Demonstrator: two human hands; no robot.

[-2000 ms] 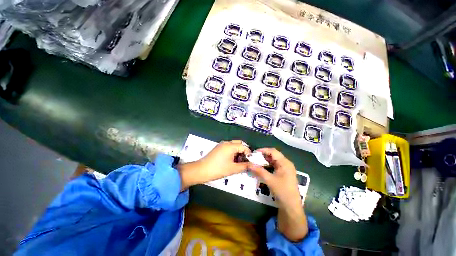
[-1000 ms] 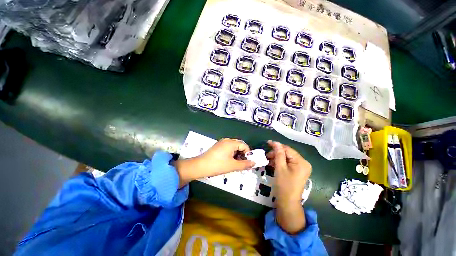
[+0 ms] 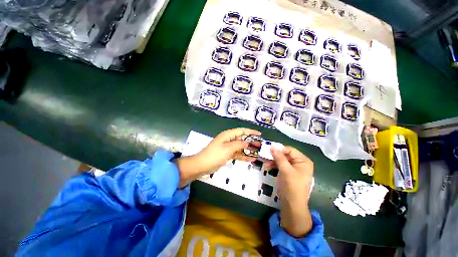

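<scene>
My left hand (image 3: 221, 150) holds a dark watch housing (image 3: 252, 146) between thumb and fingers, above the white strip. My right hand (image 3: 294, 173) pinches a small white backing piece (image 3: 271, 149), which lies at the housing's right side; whether it is still stuck to it I cannot tell. The white carrier strip (image 3: 236, 183) lies on the green bench under both hands, with black pieces or openings along it; my hands hide part of it. The parts tray (image 3: 341, 143) is a white translucent sheet with rows of similar housings, behind my hands.
A tan board (image 3: 374, 30) lies under the tray. Film-wrapped stacked trays (image 3: 85, 30) are at the upper left. A yellow bin (image 3: 382, 159) with white-barrelled pens stands at the right, a pinkish tag (image 3: 371, 139) beside it. Loose white liners (image 3: 360, 198) lie in front of the bin.
The dark housing, earlier mostly hidden by fingers and the white piece, is now exposed in my left hand. The white piece has shifted right, into my right fingers, which were apart from it one second ago.
</scene>
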